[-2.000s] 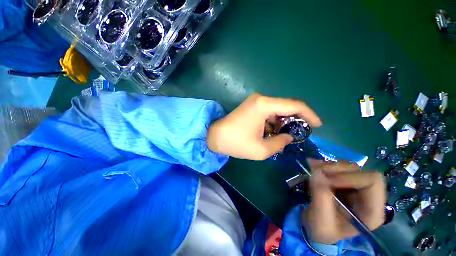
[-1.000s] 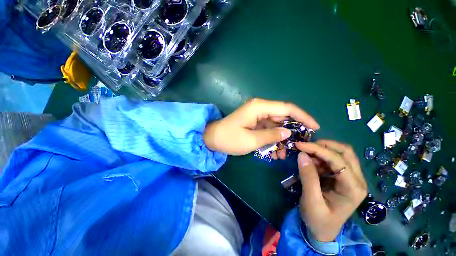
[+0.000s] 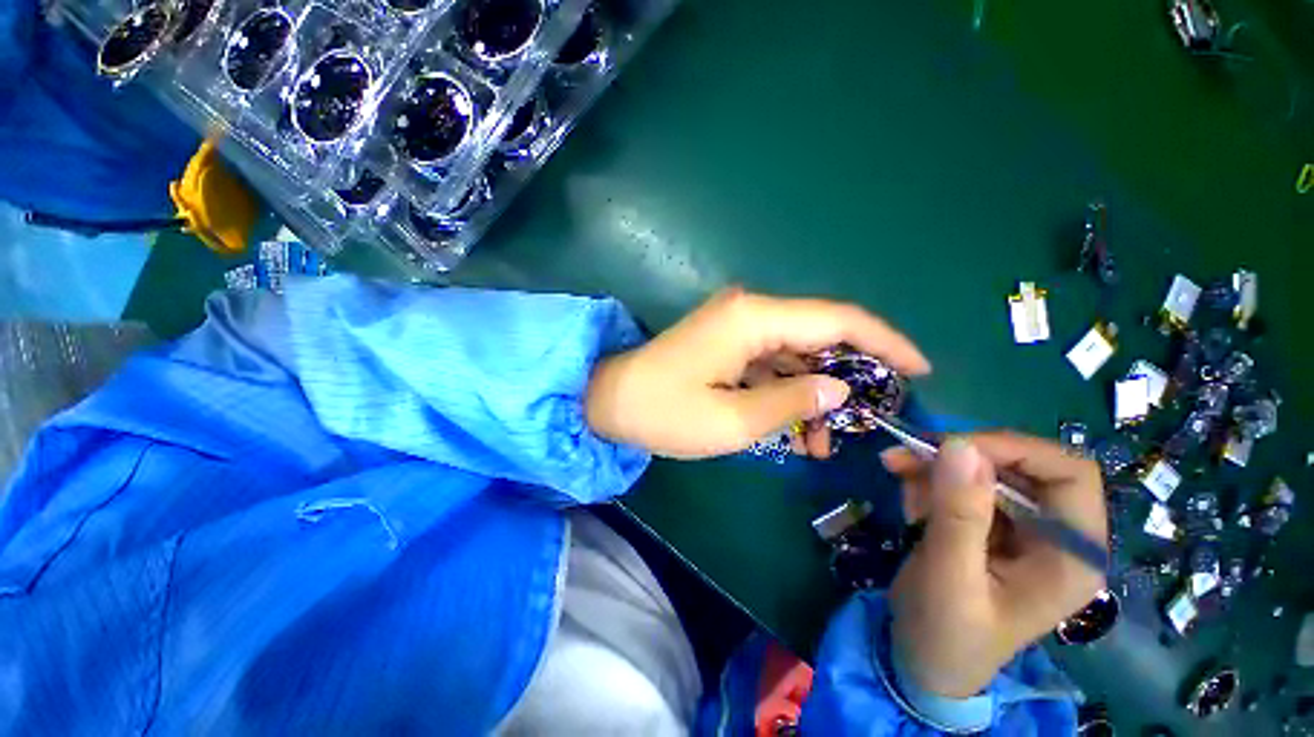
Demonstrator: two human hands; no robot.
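My left hand (image 3: 721,377) holds a round watch housing (image 3: 865,386) with a dark inside and shiny rim between thumb and fingers, above the green mat. My right hand (image 3: 994,554) holds thin silver tweezers (image 3: 1016,498) like a pen. The tweezers' tip is at the lower edge of the housing, close to my left thumb. The housing's inner detail is too small to tell. A blue adhesive sheet (image 3: 764,448) shows partly beneath my left hand.
A clear blister tray (image 3: 389,173) with round housings stands at the upper left, beside a yellow item (image 3: 216,202). White pouch batteries (image 3: 1092,351) and small dark components (image 3: 1208,403) lie scattered on the green mat (image 3: 807,144) at right. Another worker's blue sleeve shows at far left.
My right hand first came in to the housing with its fingers, then drew back slightly right; the tweezers' tip now meets the housing. My left hand still holds the housing in nearly the same place.
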